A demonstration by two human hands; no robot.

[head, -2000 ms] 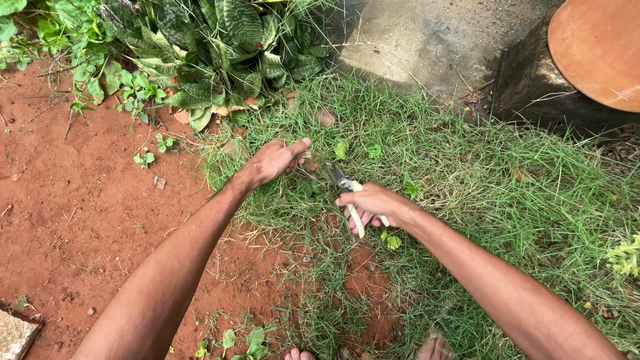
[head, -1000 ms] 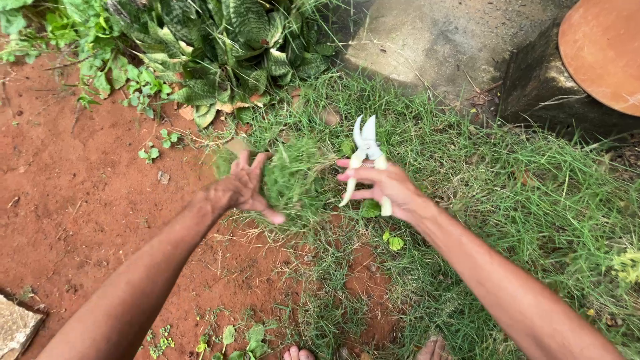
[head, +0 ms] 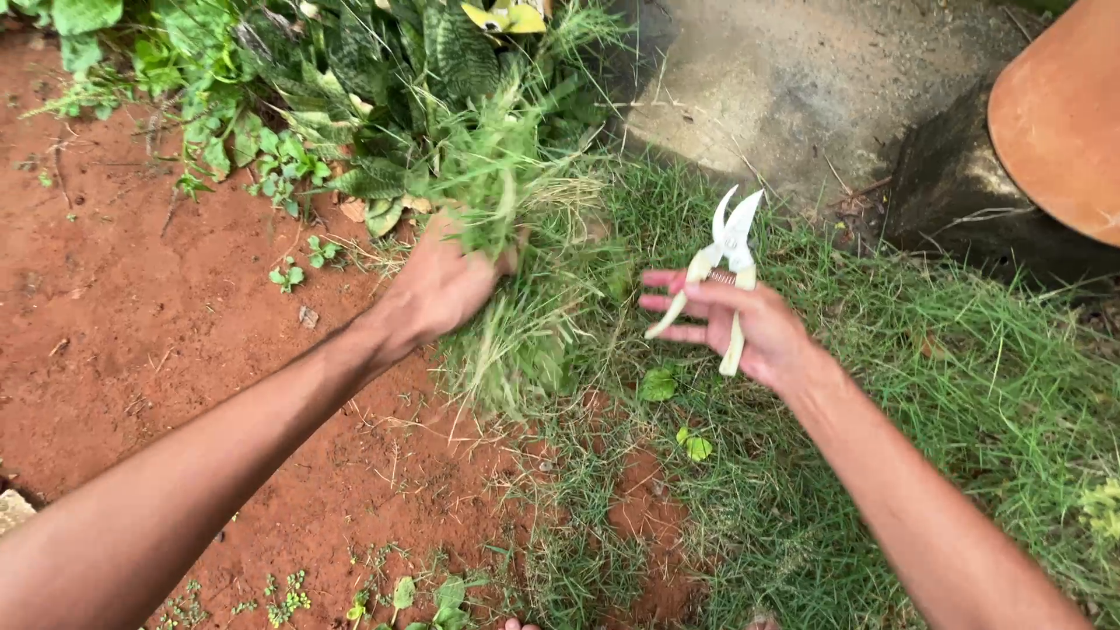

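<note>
My left hand (head: 455,276) is closed around a bunch of long grass (head: 521,315), whose blades stick out above and below the fist and look blurred. My right hand (head: 744,324) holds pruning shears (head: 731,249) with pale handles, blades parted and pointing up, a coil spring between the handles. The shears rest against the thumb and palm, with the fingers spread behind them. They are over the rooted grass (head: 875,385), a short way right of the bunch.
Leafy snake plants (head: 464,52) grow at the top, beside broad-leaved weeds (head: 201,52). Bare red soil (head: 175,289) lies left. A concrete slab (head: 744,79), a dark block (head: 954,175) and a terracotta-coloured round object (head: 1063,122) are at the upper right. Toes show at the bottom edge.
My left hand, spread beside the grass one second ago, is now closed on a bunch of it and farther up. The shears' blades, pointing toward the grass two seconds ago, now point up, parted.
</note>
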